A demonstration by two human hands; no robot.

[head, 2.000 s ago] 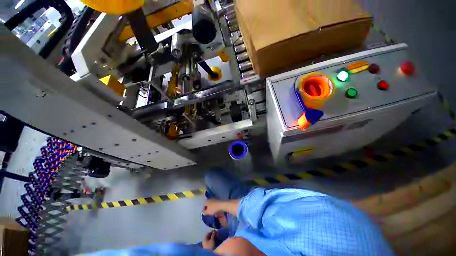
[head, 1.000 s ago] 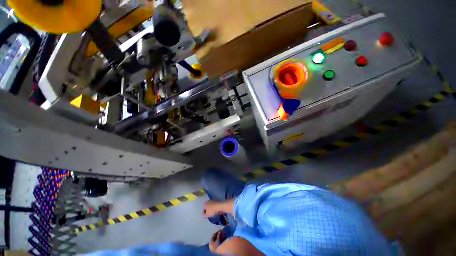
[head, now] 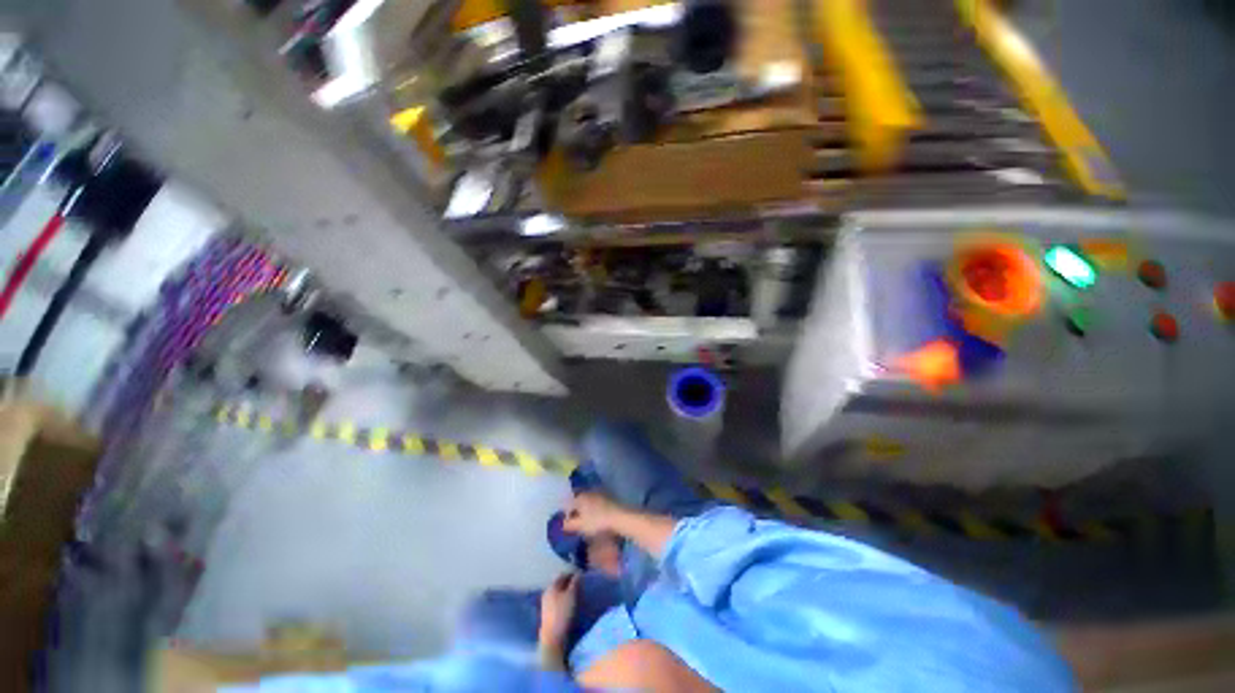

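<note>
My right hand is small and blurred over my lap and feet, at the end of the blue smock sleeve. My left hand is just below and left of it, also blurred. The hands are apart. No held object can be made out, and the fingers are too unclear to tell their pose. A dark blue slipper shows beside my right hand. Dark blue jeans show under and above the hands.
A brown carton lies inside the sealing machine. The grey control box, with an orange tape dispenser on it, stands right. A blue-ended roll stands between. Another carton is at the left edge.
The view has swung left and blurred. The carton has moved left off the rollers into the machine. My left hand has come up and shows more clearly. Cartons now show at the lower left.
</note>
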